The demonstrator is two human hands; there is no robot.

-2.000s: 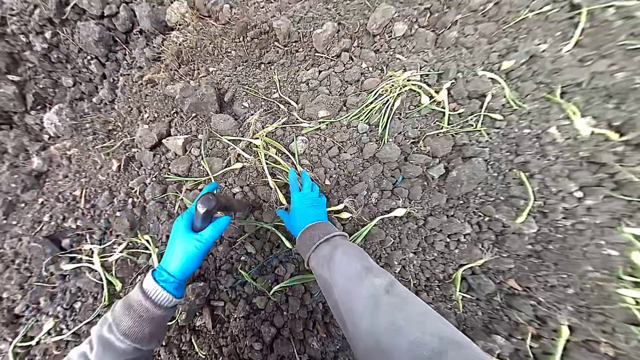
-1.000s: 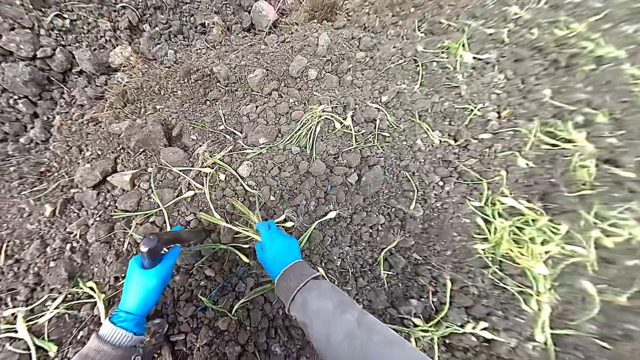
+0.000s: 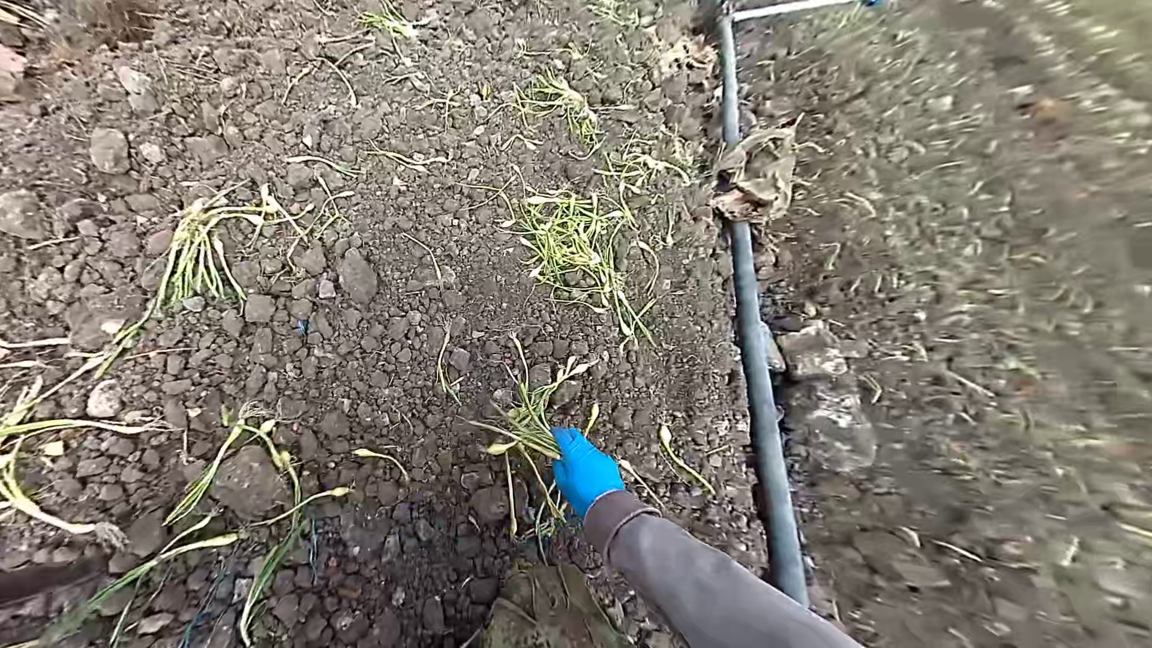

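In a blue glove, my right hand is closed around a small bunch of pale green bulb seedlings, low and right of the view's middle. The bulbs point up and away from the fingers, and some stems hang below. More of these plants lie on the soil to the left, among them a fanned clump and loose stems. Beyond my right hand is a larger heap. My left hand is out of view; a dark blurred thing shows at the lower left edge, too unclear to name.
A grey pipe runs lengthwise on the right, with a crumpled brown scrap over it and stones beside it. A thin white pipe branches off at the top. Stony, cloddy soil surrounds the plants.
The view has swung right. My right hand has moved right, away from the left-hand plants, with a bunch in it. My left hand, earlier holding a dark-handled tool, has left the view.
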